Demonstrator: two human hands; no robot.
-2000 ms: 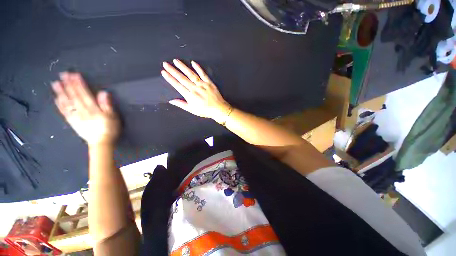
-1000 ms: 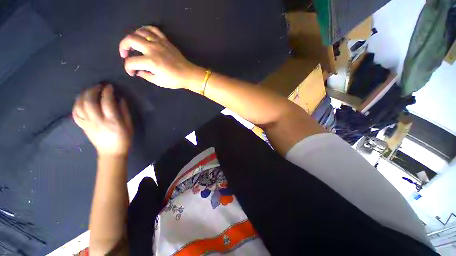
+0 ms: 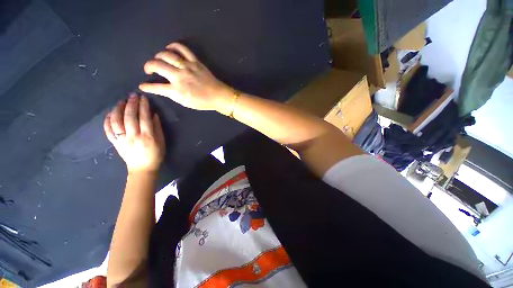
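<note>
A dark grey garment strip (image 3: 90, 134) lies flat on the black table cover (image 3: 264, 34) and barely stands out from it. My left hand (image 3: 135, 132) lies palm down over the strip's right part, its fingers pointing away from me. My right hand (image 3: 183, 79) is palm down just to the right and farther up, fingers spread and slightly bent, fingertips close to my left fingertips. Whether either hand pinches the fabric cannot be told; the dark cloth under the fingers is hidden.
A larger flat dark piece (image 3: 34, 48) lies at the upper left. Thin dark strips (image 3: 22, 244) lie at the lower left. Cardboard boxes (image 3: 349, 107) stand beyond the table's right edge, with a green-edged surface (image 3: 368, 25) above them. Dark cloth (image 3: 419, 93) is heaped farther right.
The view has turned, and the iron has left the picture. Both hands have come close together from flat, separated positions. In the last second, my left fingers have straightened and my right fingers have opened a little.
</note>
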